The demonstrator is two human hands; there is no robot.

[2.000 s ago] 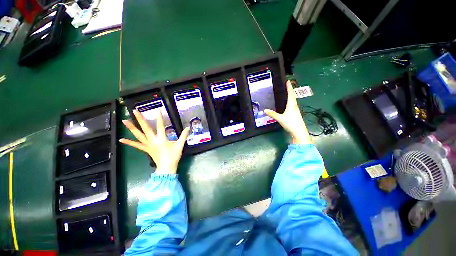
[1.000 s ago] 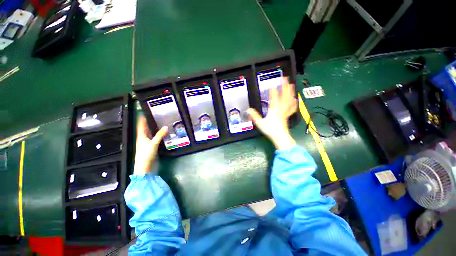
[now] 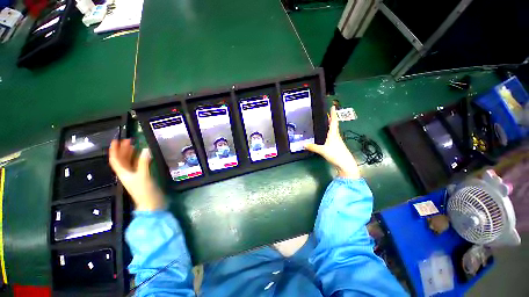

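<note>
A black phone tray (image 3: 232,170) with four side-by-side slots lies on the green bench. Each slot holds a smartphone (image 3: 176,145) with a lit camera test screen, showing a masked person on a greyish picture. My left hand (image 3: 134,168), blurred, is open off the tray's left end, fingers apart, near the second tray. My right hand (image 3: 335,146) is at the tray's right end, thumb at the lower edge of the rightmost phone and fingers along the tray's right side. Its fingers are apart and it holds no phone.
A second tray (image 3: 124,214) at left holds dark phones (image 3: 83,219) with white marks. A barcode label (image 3: 344,114) and thin black cable (image 3: 365,147) lie right of the work. Farther right are another dark tray (image 3: 406,139), a white fan (image 3: 477,214) and a blue surface (image 3: 401,232).
My left hand has moved left, away from the tray's left end. My right hand has moved off the rightmost screen to the tray's right edge. The view has shifted a little.
</note>
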